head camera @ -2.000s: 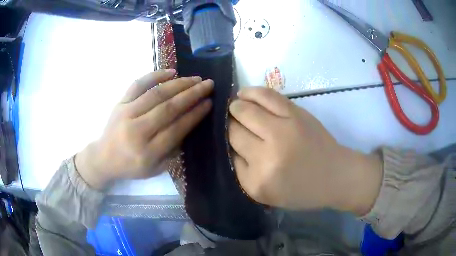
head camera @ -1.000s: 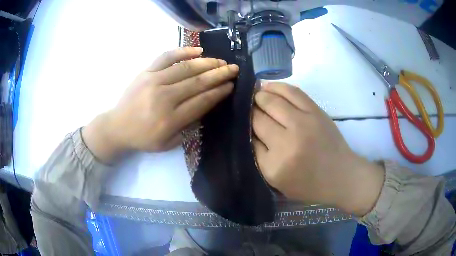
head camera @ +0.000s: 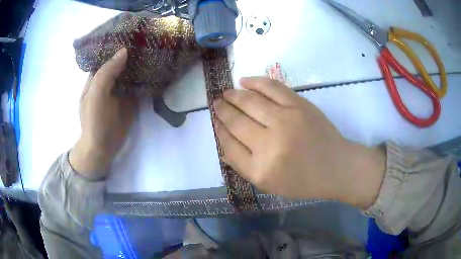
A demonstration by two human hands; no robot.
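The wide tweed plaid piece (head camera: 146,53) is folded up at the left of the machine, its plaid face showing. My left hand (head camera: 108,103) holds its lower left part, with some fingers hidden under the cloth. The narrow plaid strip (head camera: 218,76) runs from below the grey-blue ribbed knob (head camera: 216,25) down over the table's front edge. My right hand (head camera: 283,134) lies on the strip with its fingertips on it. The needle area is hidden behind the knob and cloth.
Scissors with red and yellow-orange handles (head camera: 412,93) lie at the right. A dark flat curved piece (head camera: 171,114) shows on the white table between my hands. A grey measuring scale (head camera: 167,207) runs along the front edge. Blue bins (head camera: 113,236) are below. A small dark scrap lies upper right.
The wide piece has gone from lying black side up under both hands to being folded to the left, plaid showing. My left hand has moved left. The narrow strip is now exposed under my right hand.
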